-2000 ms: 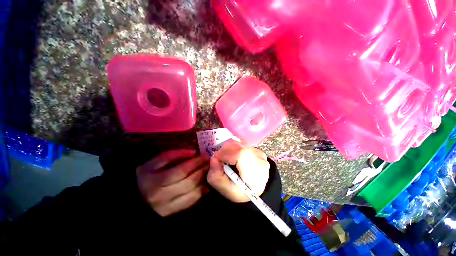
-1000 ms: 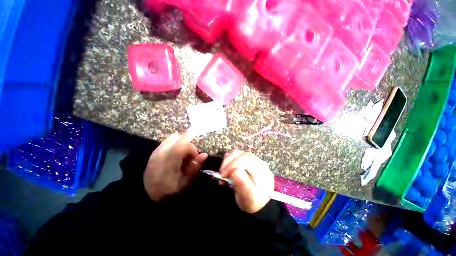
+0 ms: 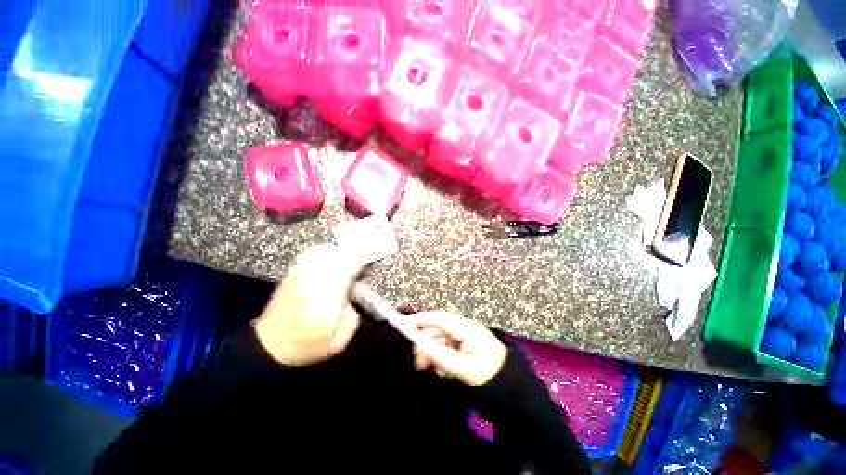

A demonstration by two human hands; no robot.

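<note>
My right hand [image 3: 459, 348] holds a slim white pen [image 3: 394, 318], which points up and left toward my left hand. My left hand [image 3: 311, 306] is blurred at the bench's front edge, near the lower edge of a white paper slip [image 3: 374, 239]; whether it grips the slip or the pen's end I cannot tell. The slip lies just below a small pink cube [image 3: 374, 181]. A second pink cube [image 3: 283, 176] sits to its left, hole facing up. A large block of pink cubes [image 3: 475, 100] stands behind them.
Dark snips [image 3: 531, 228] lie below the block beside thin pink scraps [image 3: 473, 253]. A phone [image 3: 685, 209] lies on crumpled paper [image 3: 682, 297]. A green crate [image 3: 747, 213] of blue balls [image 3: 809, 241] is at right, blue trays [image 3: 102, 167] at left, a purple bag [image 3: 707, 42] at back right.
The view has shifted and widened. Earlier the right hand wrote on the slip beside the left hand; then the hands parted from it. Now the pen is turned, its upper end near the left hand.
</note>
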